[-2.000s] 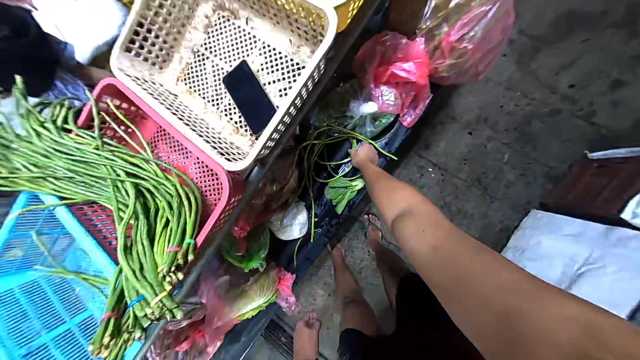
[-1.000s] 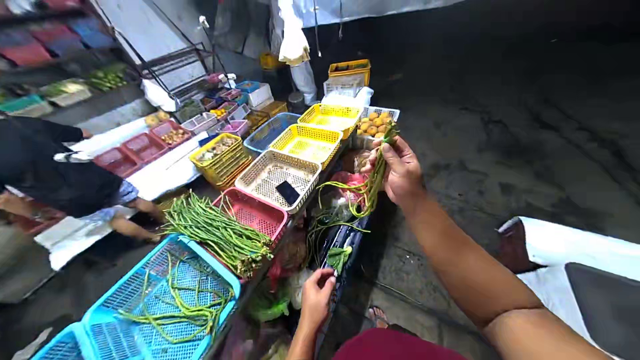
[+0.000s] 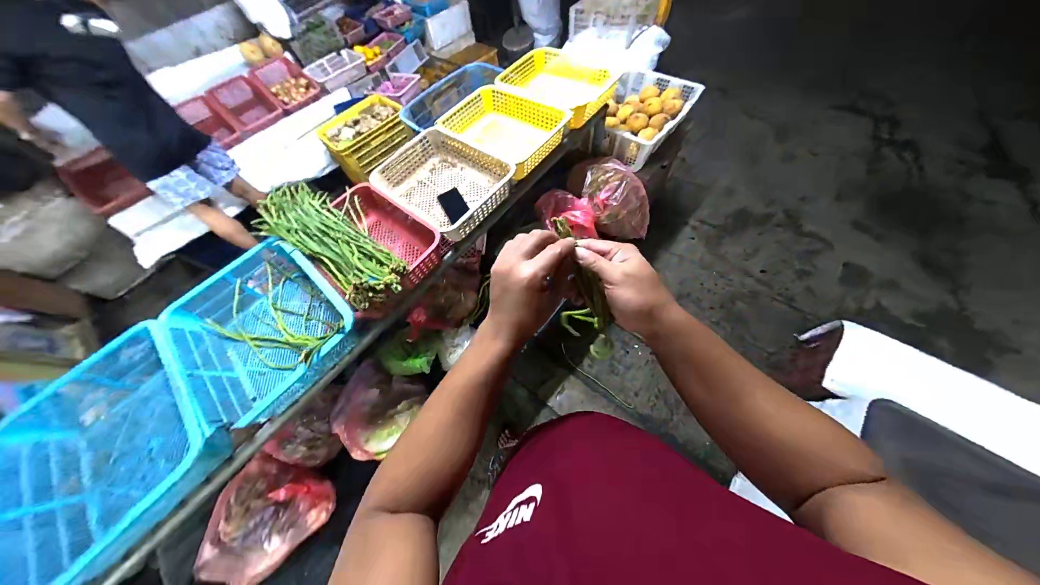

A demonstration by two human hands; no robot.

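My left hand (image 3: pixel 528 280) and my right hand (image 3: pixel 626 280) meet at the fingertips around the top of a small bunch of long green beans (image 3: pixel 597 301), which hangs down between them over the floor. Both hands pinch the bunch; the exact finger hold is partly hidden. To the left, a large heap of long beans (image 3: pixel 329 244) lies across a red plastic basket (image 3: pixel 402 231). A few loose beans (image 3: pixel 280 325) lie in a blue plastic basket (image 3: pixel 236 382). A dark phone (image 3: pixel 452 205) rests in a cream basket (image 3: pixel 422 166).
Yellow baskets (image 3: pixel 508 122) and a white basket (image 3: pixel 695 93) of round yellow-brown fruit continue the row. Bagged vegetables (image 3: pixel 382 410) lie below the stall's edge. A person in dark clothes (image 3: pixel 106 89) stands at the left. A white-covered surface (image 3: pixel 918 374) is at the right.
My right hand, raised with beans a second ago, is now lower, and my left hand has come up from the stall's lower side to meet it. The view has swung upward since the first frame.
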